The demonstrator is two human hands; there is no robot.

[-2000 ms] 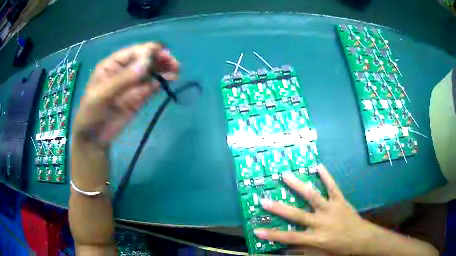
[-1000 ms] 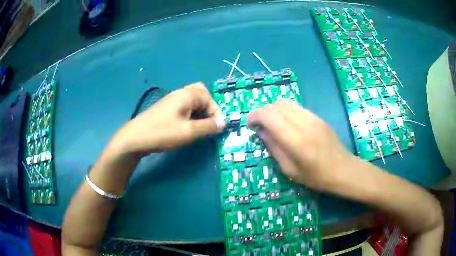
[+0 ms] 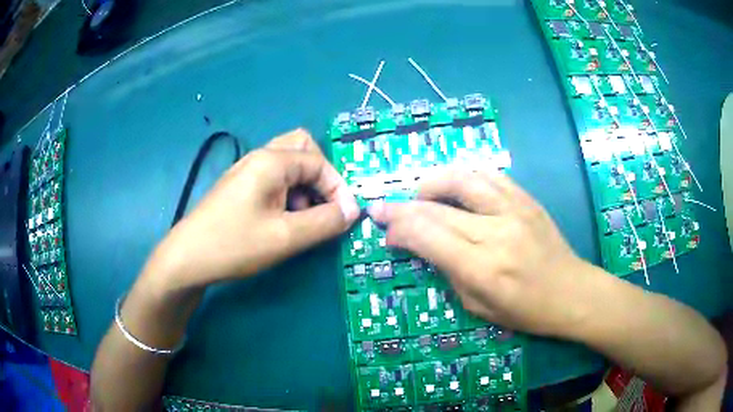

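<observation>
A green circuit board panel [image 3: 434, 318] lies in front of me on the bench, with thin pale wires past its far edge. My left hand [image 3: 265, 201] is at the panel's left edge, thumb and fingertip pinched together. A narrow black adhesive strip [image 3: 191, 173] curls on the bench behind this hand and passes out of sight under it. My right hand [image 3: 474, 241] is over the panel, its fingertips almost touching the left ones. A dark bit shows between the two hands' fingertips; which hand holds it cannot be told.
Another panel [image 3: 635, 153] with pale wires lies on the right, and a smaller-looking panel [image 3: 50, 233] on the far left beside a dark flat case [image 3: 12, 233]. A dark object [image 3: 108, 24] is at the upper left. Red material shows below the bench's front edge.
Both hands came together over the panel; the right hand no longer lies flat on its near part. The pinched fingertips are now slightly nearer me along the panel than one second ago.
</observation>
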